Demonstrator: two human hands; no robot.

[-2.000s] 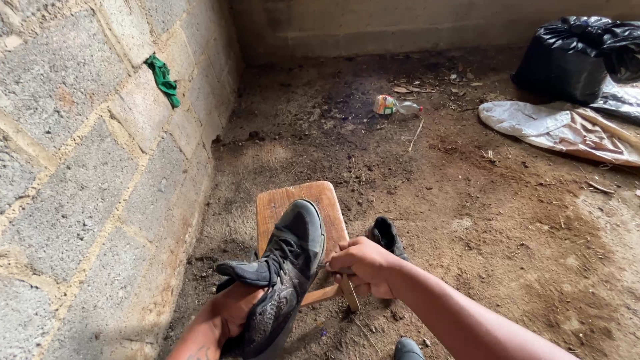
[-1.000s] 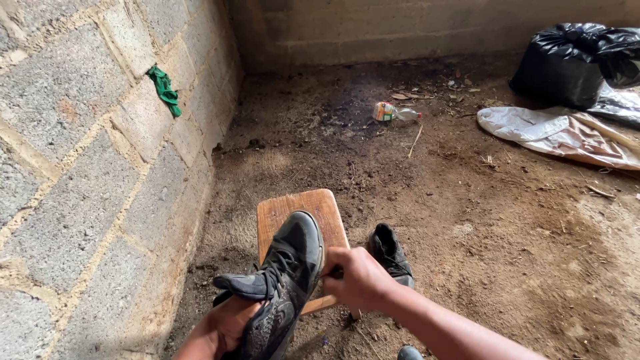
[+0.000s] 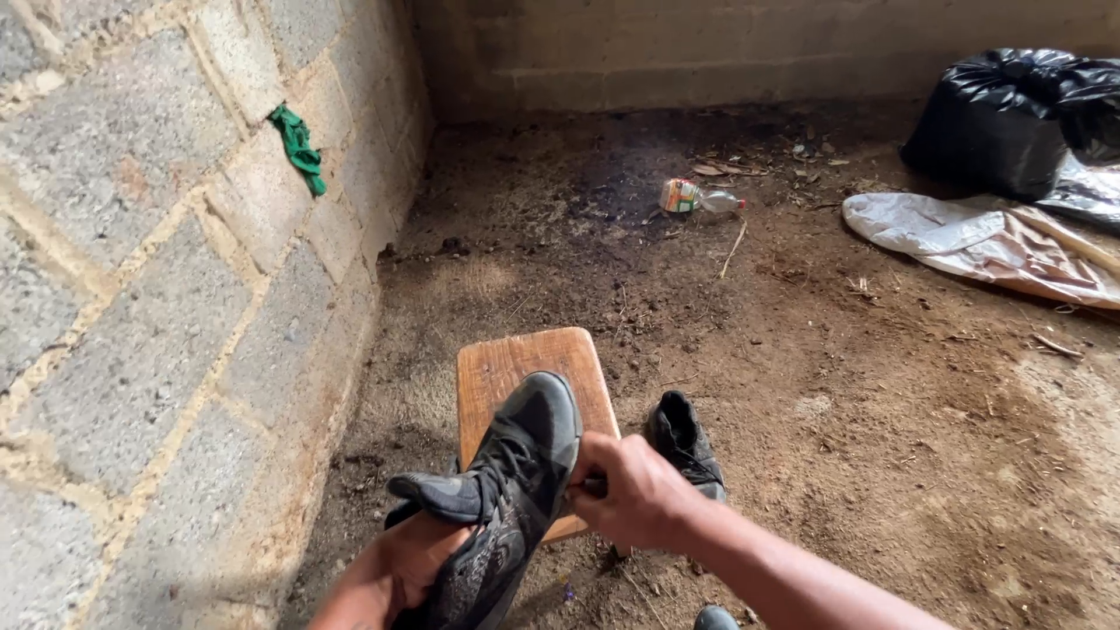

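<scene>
A black lace-up sneaker [image 3: 499, 490] is held up by my left hand [image 3: 429, 551], whose fingers are inside the shoe's opening. My right hand [image 3: 626, 486] is closed around a small dark object at the side of the sole near the toe; the fingers hide most of it, and I cannot tell what it is. Beneath the raised shoe stands a small wooden stool [image 3: 516, 359]. Another black sneaker [image 3: 685, 442] rests on the dirt floor, just right of the stool. At the bottom edge shows a grey rounded tip [image 3: 716, 618], perhaps of footwear.
A concrete block wall [image 3: 149, 332] runs along the left, with a green cloth [image 3: 297, 149] on it. Farther back on the floor lies a clear plastic bottle [image 3: 719, 202]. A tied black plastic bag [image 3: 989, 127] and a whitish sack [image 3: 971, 236] are at the right.
My right hand has shifted slightly along the sole's edge toward the toe. The sneaker on the floor, largely hidden behind my right hand two seconds ago, shows more fully.
</scene>
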